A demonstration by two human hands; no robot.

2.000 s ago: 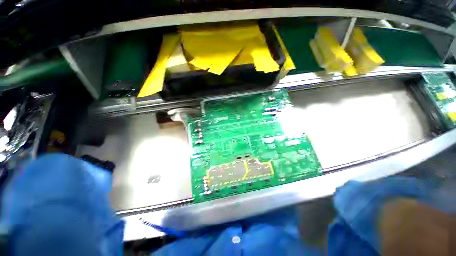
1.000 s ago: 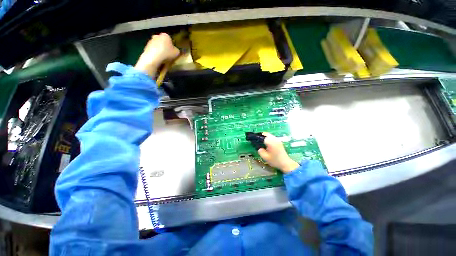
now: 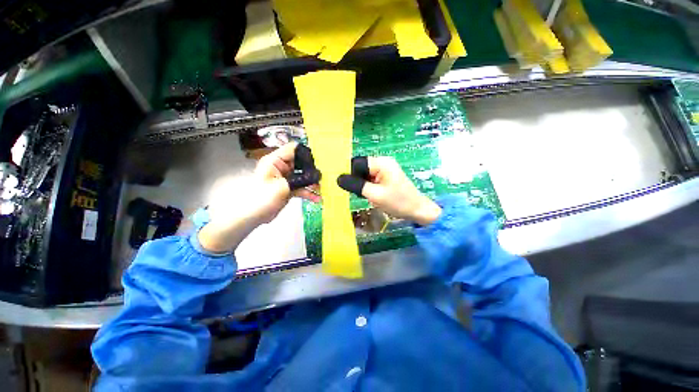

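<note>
A bundle of long yellow strips is held upright above the circuit board, fanned at both ends and narrow in the middle. My left hand grips its left side near the middle, with black finger cots on the fingertips. My right hand is at its right side near the middle, its black-cotted fingertips touching or very close to the strips. The green circuit board lies across the conveyor rails behind and below the hands. The bundle and hands hide much of the board's left part and its yellow-outlined area.
A black bin of yellow pieces stands behind the line. More yellow pieces hang at the back right. A large black box with yellow lettering stands at left. Black finger-shaped items lie beside it. Another green board shows at the right edge.
My left hand has come back from the yellow pieces at the bin and now holds a strip bundle over the board. My right hand has lifted off the board to the bundle.
</note>
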